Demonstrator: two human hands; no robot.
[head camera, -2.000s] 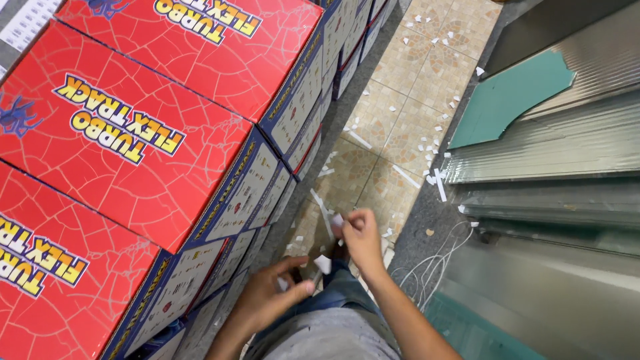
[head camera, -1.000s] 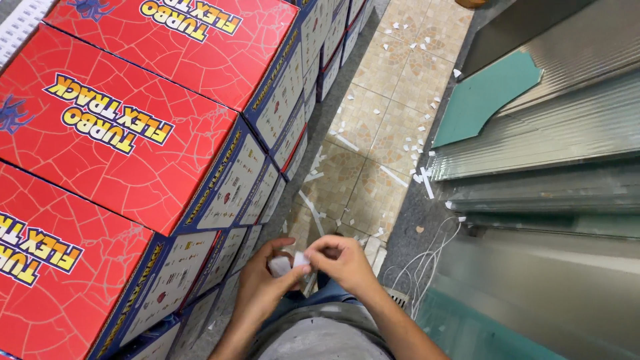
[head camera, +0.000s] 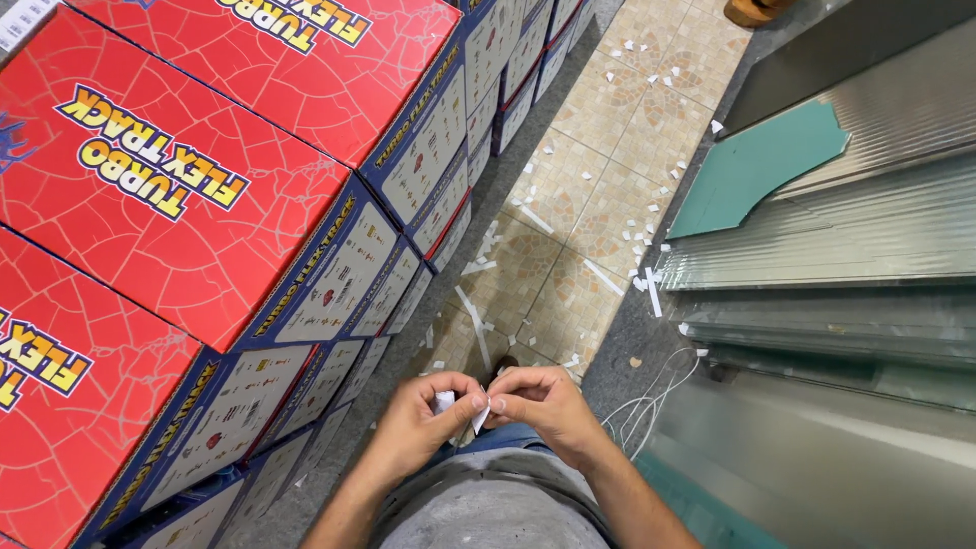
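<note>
My left hand (head camera: 433, 415) grips white paper pieces in front of my waist; one small piece (head camera: 480, 418) stands out between its thumb and forefinger, and more white paper (head camera: 443, 401) shows inside the curled fingers. Fingertips of my right hand (head camera: 537, 404) pinch the edge of that same small piece, so both hands meet at it. Below them are my grey shirt and blue trousers. Whether the piece is backed sticker or plain paper, I cannot tell.
Stacked red and blue toy boxes (head camera: 191, 175) stand at the left. Paper scraps and strips (head camera: 603, 277) litter the tiled floor (head camera: 587, 152). At the right lean ribbed glass sheets (head camera: 862, 244) and a green broken panel (head camera: 762, 171); a white cord (head camera: 648, 408) lies beside them.
Two seconds ago my hands were apart, each near white paper; now their fingertips meet at one small piece. The hands were together one second ago too.
</note>
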